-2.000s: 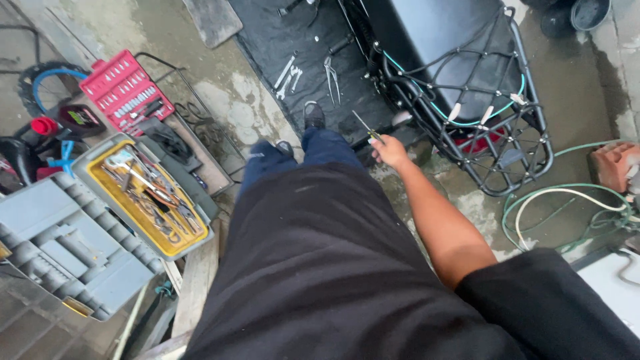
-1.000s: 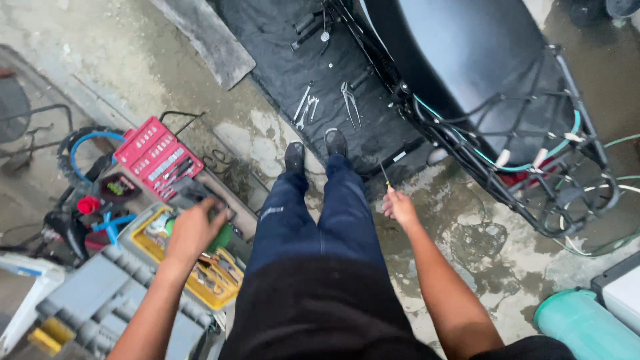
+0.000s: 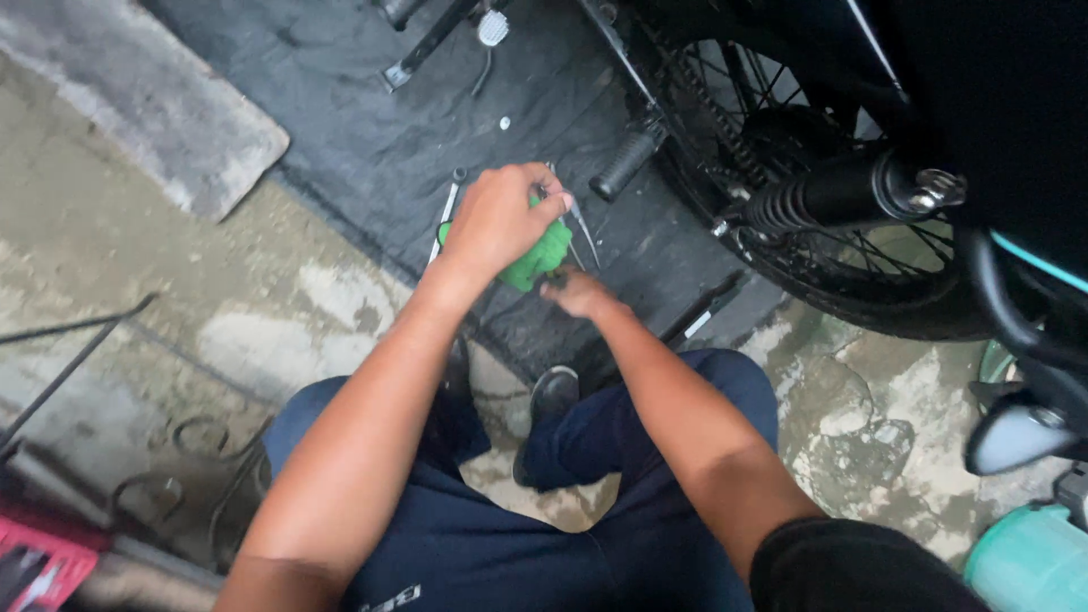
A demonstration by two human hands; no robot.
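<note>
My left hand (image 3: 507, 212) is closed on a crumpled green cloth (image 3: 542, 257), over the black ground sheet (image 3: 365, 153). Just below the cloth, my right hand (image 3: 578, 293) holds a small tool, mostly hidden; a bit of its handle shows at the fingers. A wrench (image 3: 448, 204) lies on the sheet behind my left hand, partly covered. Beside the cloth, to the right, lie long-nosed pliers (image 3: 585, 234). A motorcycle's rear wheel (image 3: 807, 297) with its chain, a footpeg (image 3: 627, 161) and a shock absorber (image 3: 816, 200) is to the right.
A flat grey slab (image 3: 161, 110) lies at the upper left. Thin metal rods (image 3: 76, 365) and a red tool case (image 3: 42, 552) are at the left. At the lower right are a teal bucket (image 3: 1033, 561) and a motorcycle part with a pale lens (image 3: 1020, 438).
My left hand has moved from the yellow tool tray to the sheet, with the green cloth in it. Both hands are now close together. The view has dropped nearer the ground and my knees are bent.
</note>
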